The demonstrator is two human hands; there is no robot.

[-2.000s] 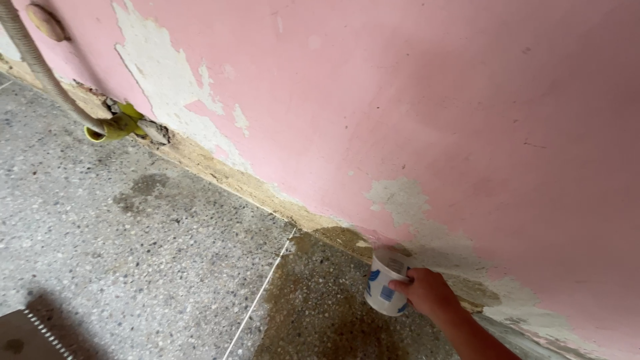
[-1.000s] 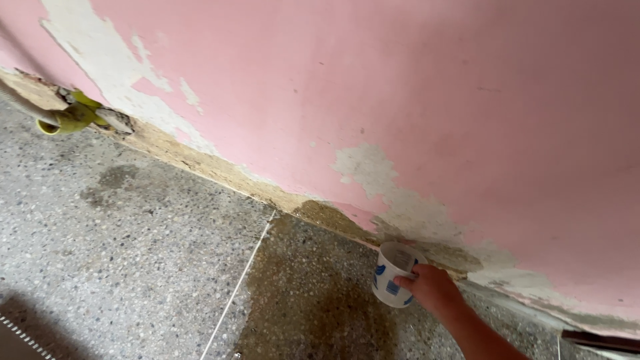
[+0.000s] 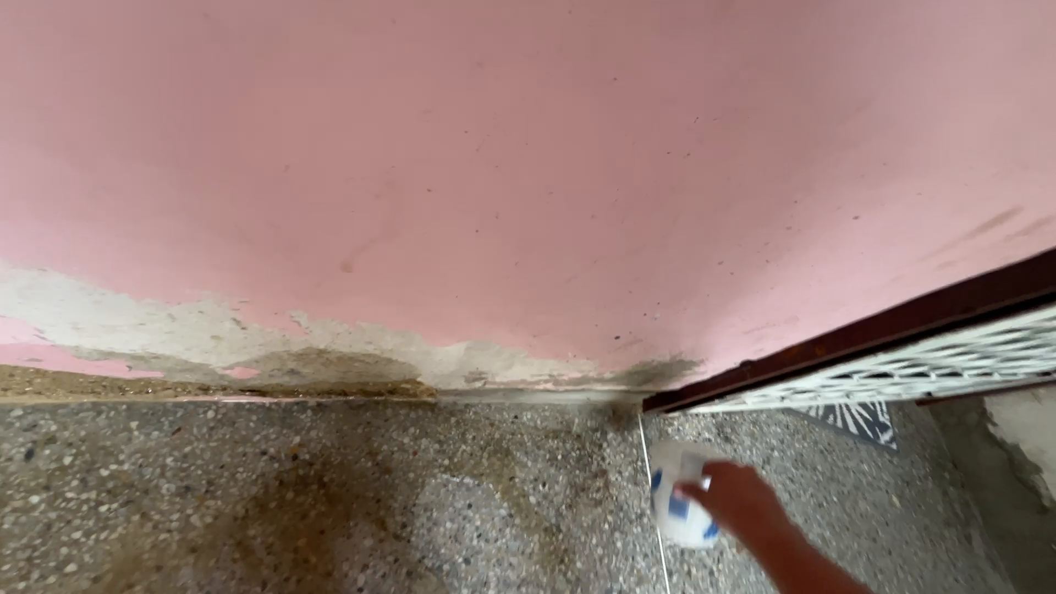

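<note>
At the lower right of the head view, my right hand [image 3: 747, 503] grips a white plastic mug [image 3: 685, 516] with blue patches by its near side. Motion blurs the mug, and what it holds cannot be made out. It is over the speckled terrazzo floor [image 3: 470, 528], beside a thin white joint line. A pink wall [image 3: 495, 190] rises behind, its paint peeled to pale plaster along the bottom, with damp brown patches. Brown wet stains spread on the floor to the left of the mug. My left hand is out of the frame.
A dark red frame [image 3: 866, 334] with a white lattice gate [image 3: 907, 363] stands at the right, close to my right hand. Beyond it lie a black-and-white patterned mat [image 3: 862, 425] and a wall base with patchy plaster [image 3: 1019, 445].
The view has swung far to the right along the wall. My right hand has carried the mug away from the damp wall base to the floor area near the gate.
</note>
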